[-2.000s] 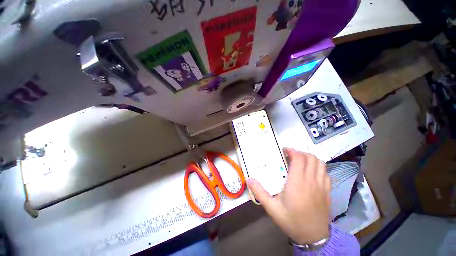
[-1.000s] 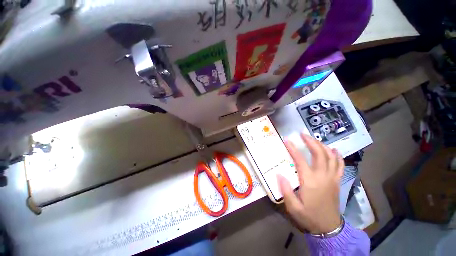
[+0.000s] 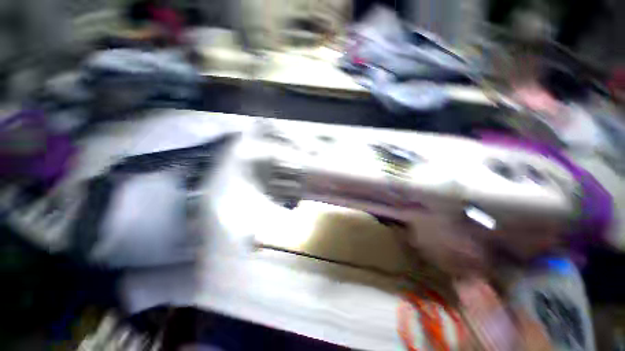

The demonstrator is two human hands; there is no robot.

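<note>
The whole view is blurred. The white sewing machine head (image 3: pixel 425 161) with its purple end (image 3: pixel 593 199) crosses the centre and right. Orange-handled scissors (image 3: pixel 428 323) lie on the white machine table (image 3: pixel 308 288) at the lower edge. My right hand (image 3: pixel 483 305) shows as a skin-coloured smear just right of the scissors, near the bottom. The smartphone cannot be made out clearly there, and whether the hand holds it is hidden by blur. My left hand is not in view.
Pale cloth pieces (image 3: pixel 144 212) with dark cloth around them lie left of the machine. The dark bobbin tray (image 3: pixel 558 308) is at the lower right, below a blue display (image 3: pixel 558 264). Behind stands another table (image 3: pixel 274 68) with heaped cloth (image 3: pixel 404 68). A purple shape (image 3: pixel 34 147) is at the left.
The view has swung up and left, so the machine and scissors sit farther right and the cloth and back table show. My right hand has shifted to the lower right of the picture and is blurred.
</note>
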